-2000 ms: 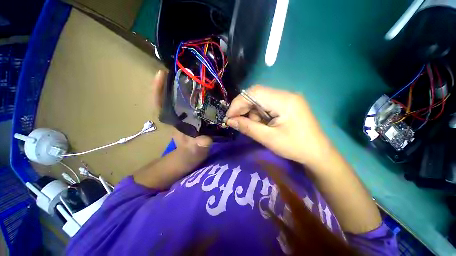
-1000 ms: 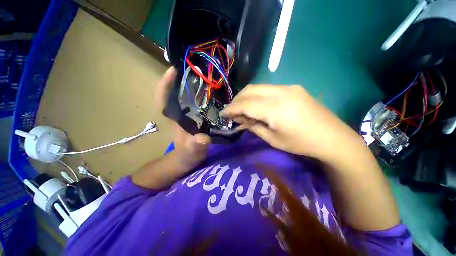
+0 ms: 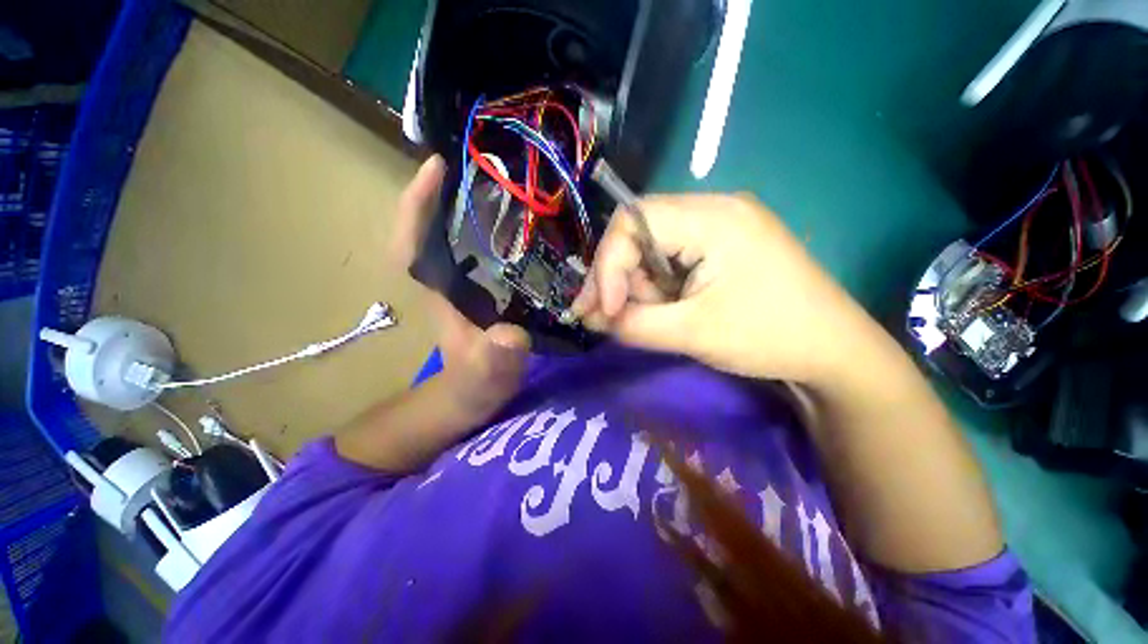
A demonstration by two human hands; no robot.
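A black camera housing (image 3: 535,50) lies open in front of me, with red, blue, white and yellow wire leads (image 3: 539,164) running to a small circuit board (image 3: 539,274). The board sits in the black front shell (image 3: 485,308). My left hand (image 3: 472,340) grips this shell at its left and lower edge. My right hand (image 3: 718,283) holds metal tweezers (image 3: 633,214), their upper end pointing up and left, while its thumb and fingertips are at the board's right edge. What the fingertips pinch there is too small to tell.
Another open camera housing (image 3: 1070,113) with wires and a board (image 3: 995,342) lies at right on the green mat (image 3: 831,164). Cardboard (image 3: 252,189) in a blue crate (image 3: 76,239) is at left, with a white mounting base (image 3: 116,362), its cord, and a white-and-black camera (image 3: 189,497).
The tweezers, hidden in my right hand one second ago, show again above its fingers. The right fingertips have shifted slightly at the board's edge. The left hand keeps its hold on the shell.
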